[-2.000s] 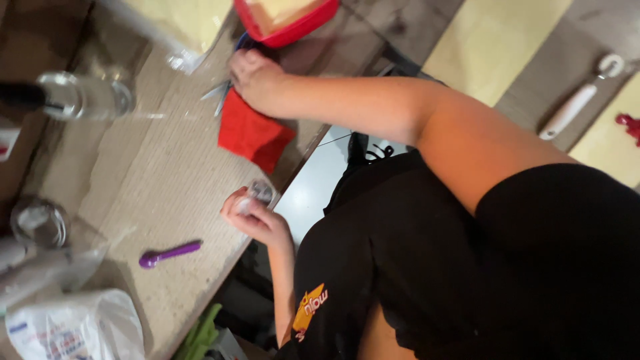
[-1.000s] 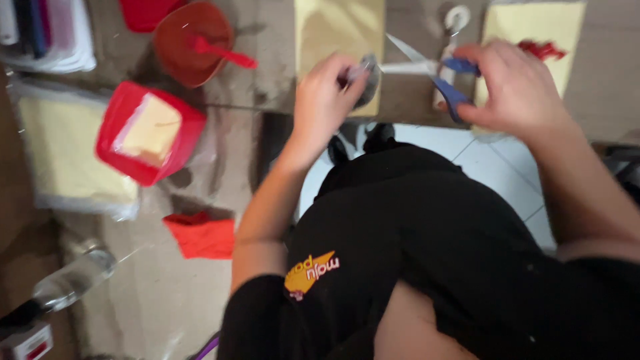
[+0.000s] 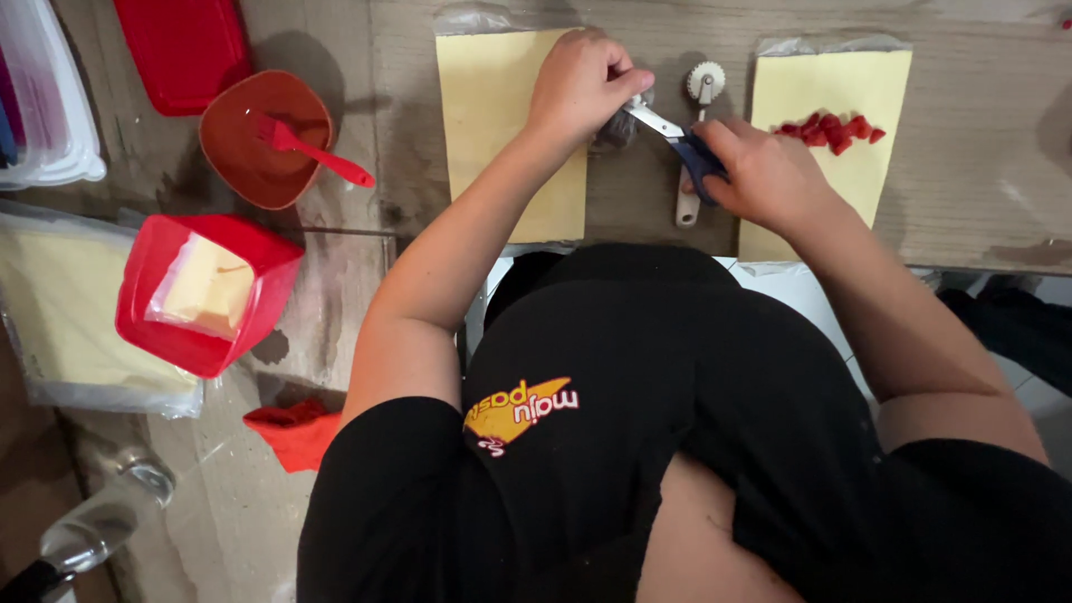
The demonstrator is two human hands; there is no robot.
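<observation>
My left hand (image 3: 586,88) holds a small clear plastic bag (image 3: 620,126) with dark contents, just beside a yellow dough sheet (image 3: 511,109). The blades of the blue-handled scissors (image 3: 662,124) meet the bag at my left fingertips. My right hand (image 3: 758,172) grips the scissor handles. Beneath the scissors lies a pastry wheel (image 3: 705,84) with a white handle. To the right, red chopped pieces (image 3: 831,131) lie on another yellow dough sheet (image 3: 816,201).
At left stand a brown bowl (image 3: 226,151) with a red fork (image 3: 327,163) and a red container (image 3: 138,293) holding a pale yellow block (image 3: 209,289). A red cloth (image 3: 293,435), a glass bottle (image 3: 105,515) and a wrapped dough sheet (image 3: 67,327) lie nearby.
The scissors, apart from the bag with their blades spread one second ago, now meet it at my left fingertips. Two seconds ago, one hand was near the red cloth. The view has turned strongly.
</observation>
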